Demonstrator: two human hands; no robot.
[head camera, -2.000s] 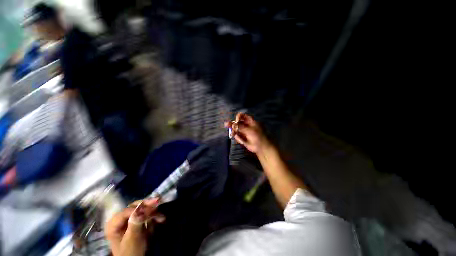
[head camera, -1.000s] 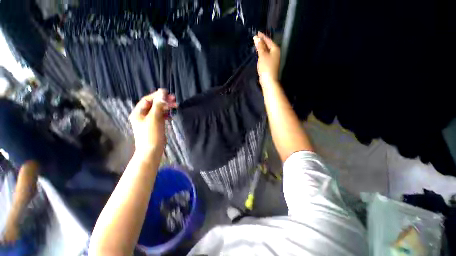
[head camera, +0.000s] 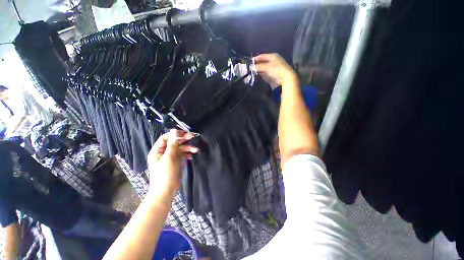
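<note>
A black skirt (head camera: 224, 167) with a black-and-white check layer below hangs in front of me at the near end of the rail. My left hand (head camera: 175, 147) pinches its left waist corner beside a shiny hanger clip. My right hand (head camera: 272, 68) is at the right waist corner, with fingertips on the clip at that end. The black clip hanger (head camera: 216, 38) hooks over the grey rail (head camera: 244, 18). Whether each clip is closed on the cloth cannot be told.
Many dark garments (head camera: 112, 122) hang in a close row to the left. A grey upright post (head camera: 346, 81) and more black garments (head camera: 397, 132) stand at right. A blue bin (head camera: 173, 244) is on the floor below. Another person's dark sleeve (head camera: 30, 177) is at lower left.
The view has risen to show the rail and hanger. The skirt, held stretched between both hands earlier, is now up at the hanger's clips, with both hands still at its waist corners.
</note>
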